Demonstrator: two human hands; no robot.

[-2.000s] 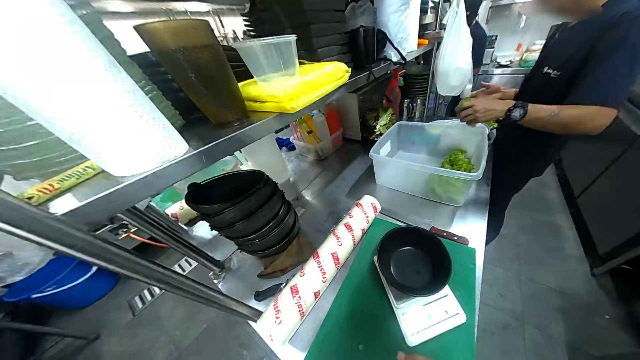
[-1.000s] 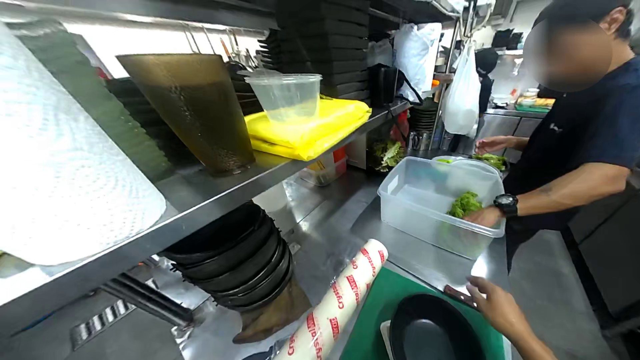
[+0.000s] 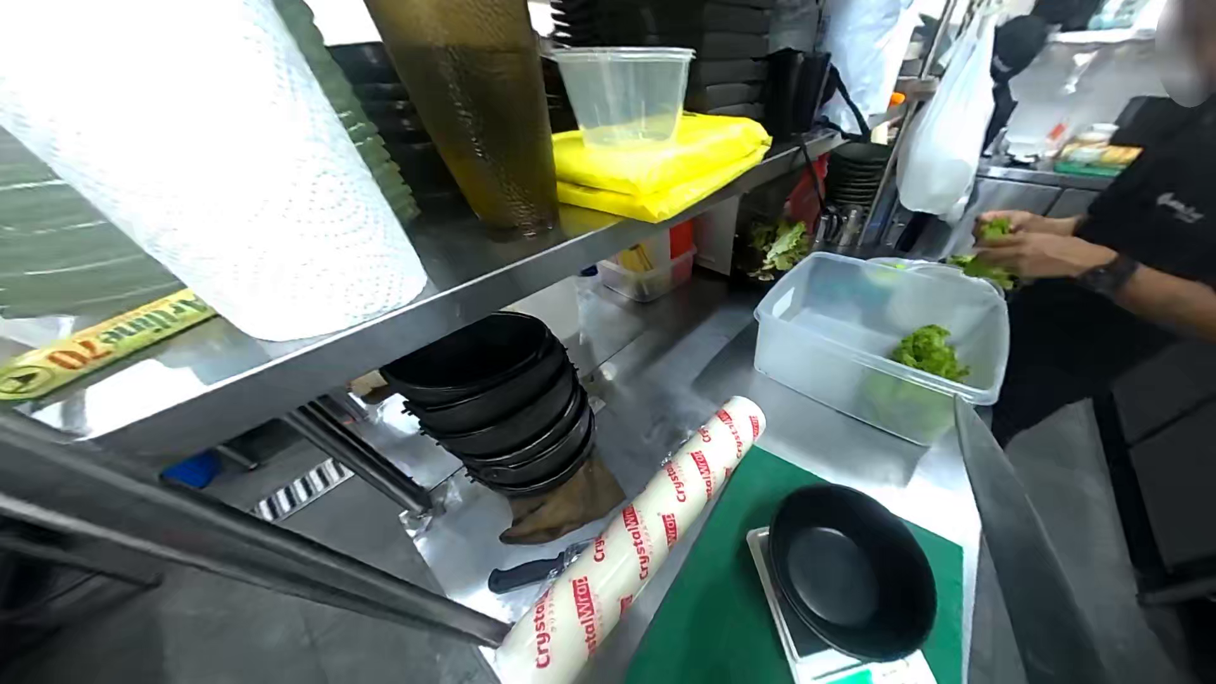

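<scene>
Neither of my hands shows in the view now. A black bowl (image 3: pixel 852 572) rests on a white kitchen scale (image 3: pixel 774 608), which lies on a green cutting board (image 3: pixel 703 589). Along the board's right side a broad knife blade (image 3: pixel 1021 551) rises from the bottom edge, close to the camera; its handle is out of view. A printed roll of cling film (image 3: pixel 632 551) lies left of the board. Beyond the board, a clear plastic tub (image 3: pixel 836 351) contains green lettuce (image 3: pixel 931 353).
Stacked black bowls (image 3: pixel 503 408) and a black-handled tool (image 3: pixel 525 575) are left of the roll. A steel shelf (image 3: pixel 332 366) crosses the left, bearing a paper towel roll (image 3: pixel 218 180), a brown pitcher (image 3: pixel 475 114) and a yellow packet (image 3: pixel 665 171). A co-worker's hands (image 3: pixel 1040 249) hold leaves behind the tub.
A hand that was reaching over the board's right edge one second ago is out of view. The large blade has appeared there. The co-worker's hands have come together around leaves.
</scene>
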